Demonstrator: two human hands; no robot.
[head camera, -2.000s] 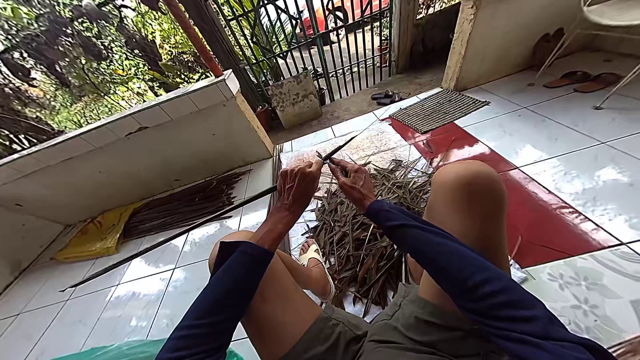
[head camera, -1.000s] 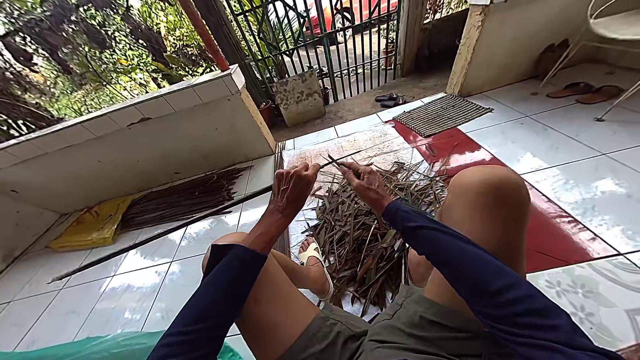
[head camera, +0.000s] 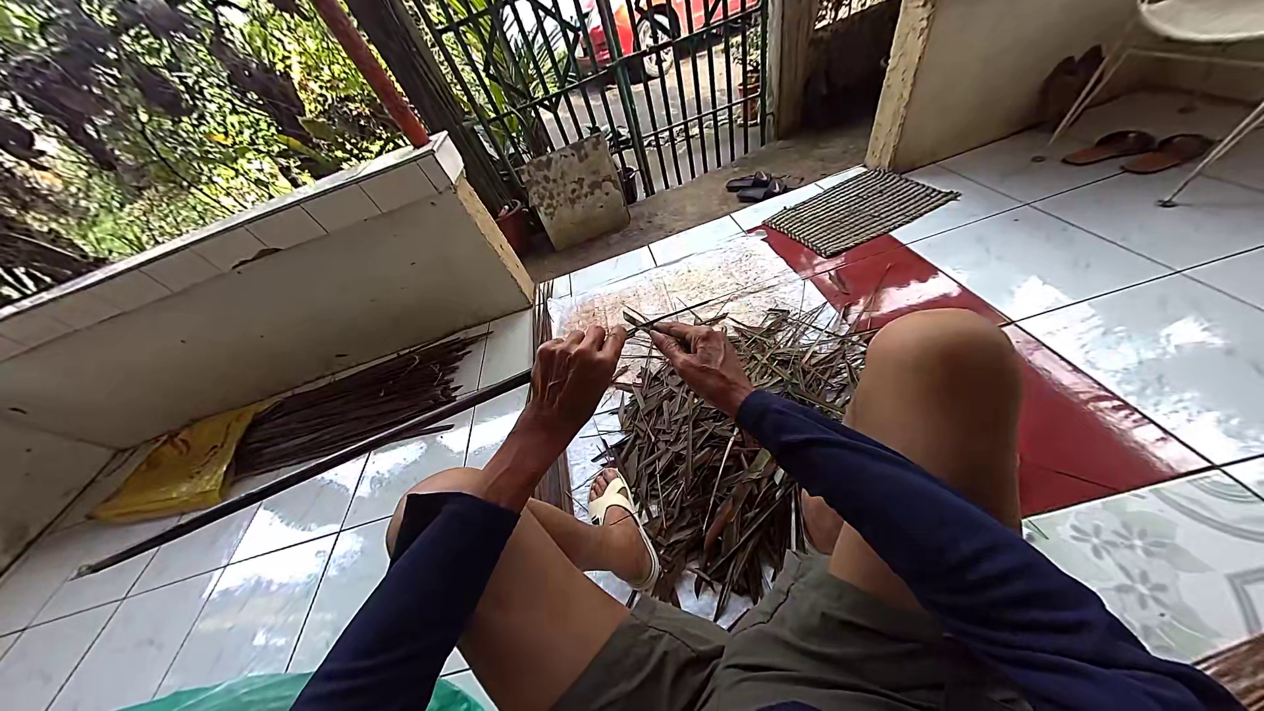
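My left hand (head camera: 576, 375) is closed on a long dark leaf strip (head camera: 326, 449), whose thick end reaches down to the lower left over the tiles. Close by on the right, my right hand (head camera: 699, 360) grips a small blade, perhaps a knife (head camera: 632, 320), against the thin part of the strip, which runs on past the fingers to the upper right. My fingers hide the blade's handle. Beneath both hands lies a heap of brown leaf shavings (head camera: 711, 464), between my feet.
A bundle of dark strips (head camera: 346, 410) lies on a yellow plastic sack (head camera: 178, 469) by the low wall (head camera: 296, 296). Green plastic (head camera: 296, 693) is at the bottom edge. A woven mat (head camera: 859, 211), sandals (head camera: 1136, 151) and a metal gate (head camera: 632, 109) are farther off.
Both hands stay close together over the heap. The long strip's lower left end has shifted slightly, and the blade's angle against the strip has changed.
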